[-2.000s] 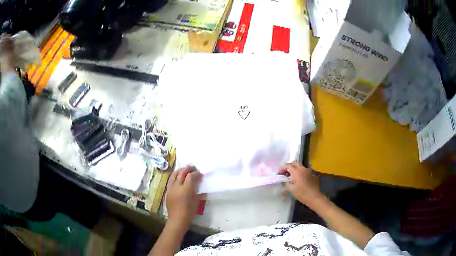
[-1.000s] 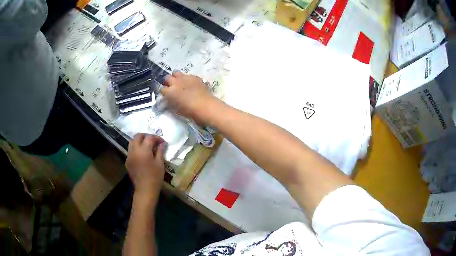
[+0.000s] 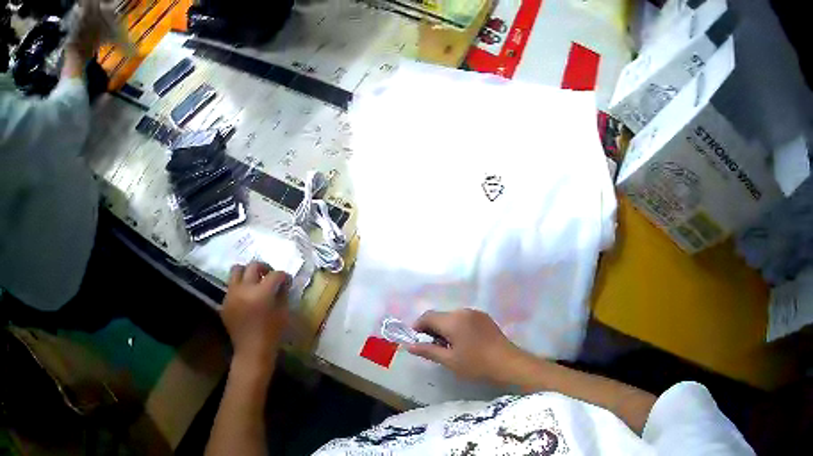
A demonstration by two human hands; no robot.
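Observation:
My right hand holds a coiled white cable above the near edge of the table; something dark also shows at its fingertips. My left hand has curled fingers at the near edge of a pile of small whitish bags; whether it grips one is hidden. A stack of white plastic bags with a small dark mark lies flat in front of me. More coiled cables lie left of the stack. Dark flat slabs lie in an overlapping pile beyond the small bags.
Printed boxes with open flaps stand on the yellow table at right. Black objects stand at the far left, near an orange slatted strip. Another person's sleeve and hand are at the left edge.
My right hand has moved from the slab and cable pile back towards me and right, now with a coiled cable. My left hand stays at the small bags. Earlier, both hands were at the bag stack's near edge.

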